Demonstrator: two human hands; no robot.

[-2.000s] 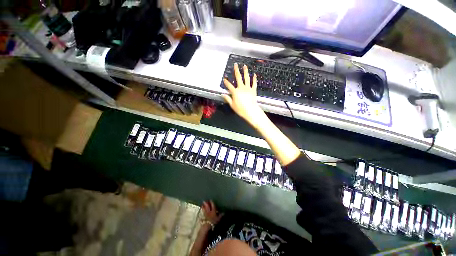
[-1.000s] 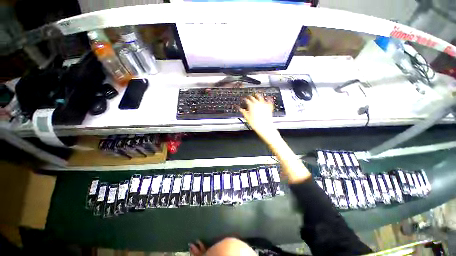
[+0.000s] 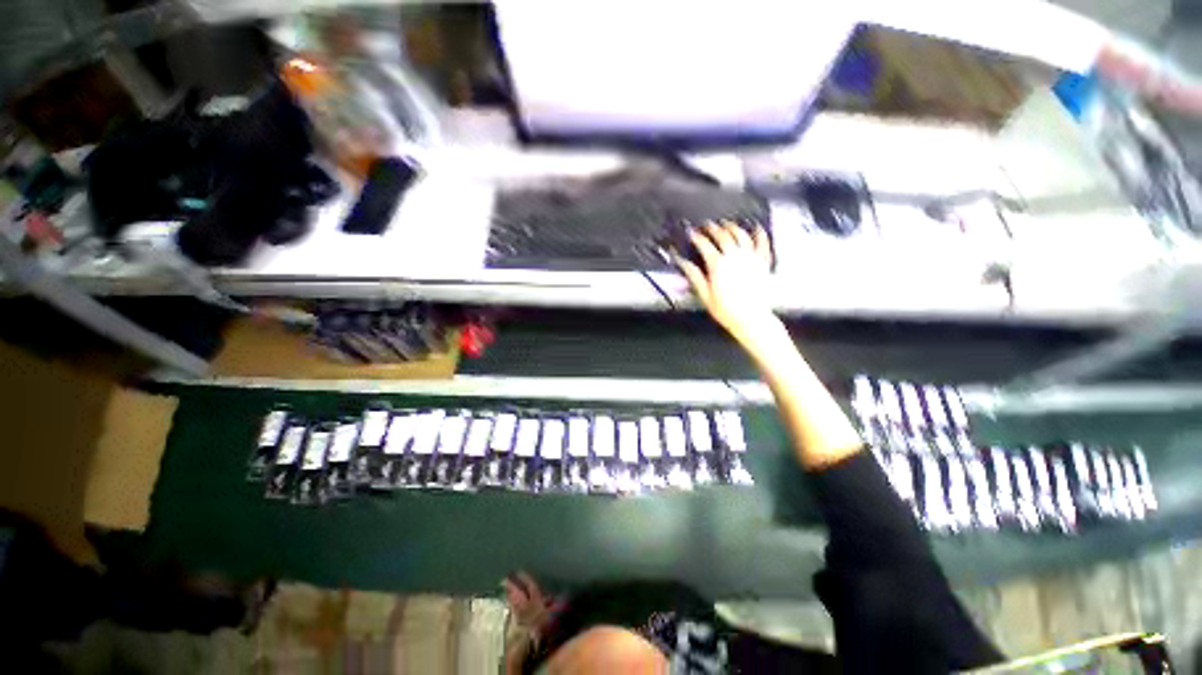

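Note:
My right hand [image 3: 729, 268], bare with a black sleeve, rests at the right end of the black keyboard [image 3: 580, 227] with fingers spread, holding nothing. My left hand [image 3: 527, 604] is small and blurred at the bottom, low in front of my body; its fingers are hard to make out. The monitor [image 3: 679, 73] stands behind the keyboard with a bright, washed-out screen. The mouse [image 3: 833, 205] lies right of the keyboard, untouched.
Black packaged units with white labels [image 3: 527, 448] stand in rows on the green bench [image 3: 435, 541] below the white shelf. A phone [image 3: 381, 195], bottles and a bulky black device [image 3: 224, 178] are at left. A cardboard tray [image 3: 264, 347] holds more units under the shelf.
Over two seconds my right hand has moved from the keyboard's left end to its right end. The view has turned and shifted, and is blurred now. My left hand stays low.

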